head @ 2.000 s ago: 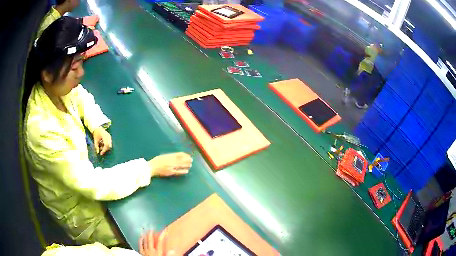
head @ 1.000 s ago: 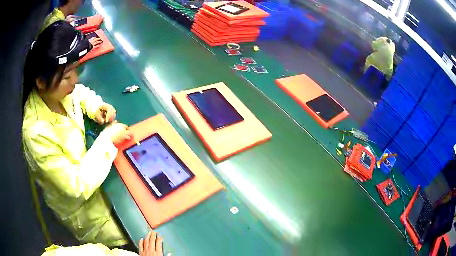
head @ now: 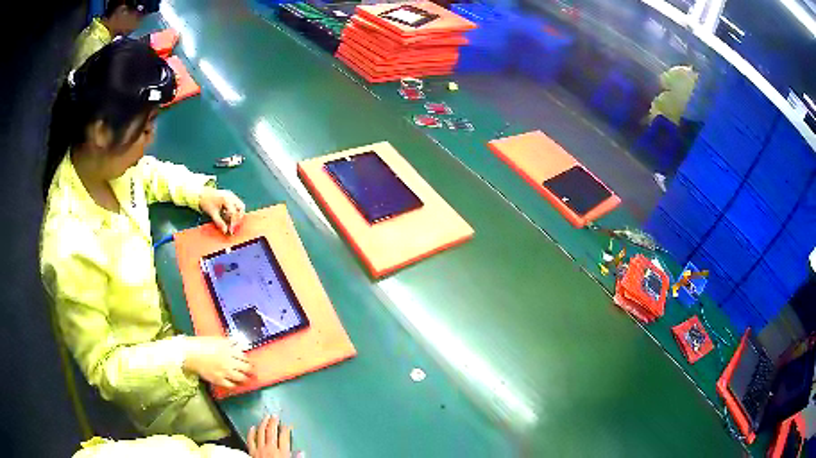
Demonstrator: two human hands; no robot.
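Note:
My left hand (head: 271, 438) shows at the bottom edge, cut off by it, with fingers resting on the green surface (head: 358, 420); it holds nothing that I can see. My right hand is not in view. Nearest in front is a lit tablet (head: 255, 292) on an orange pad (head: 318, 344), left of centre and apart from my hand. The seated person's two hands are at this pad, one at its far edge, one at the tablet's near corner. A small white piece (head: 418, 374) lies on the green surface.
A person in a yellow smock (head: 98, 286) sits at left. A dark tablet (head: 373, 186) lies on another orange pad (head: 420, 233) mid-line. Across are a pad with a black item (head: 578, 190), stacked pads (head: 403, 49) and a laptop (head: 752, 385). Blue crates (head: 734, 197) stand behind.
Since the first frame, the lit tablet and its pad have moved from in front of me to the neighbour, and my hand has let go. Since the second, the pad has turned slightly and shifted left.

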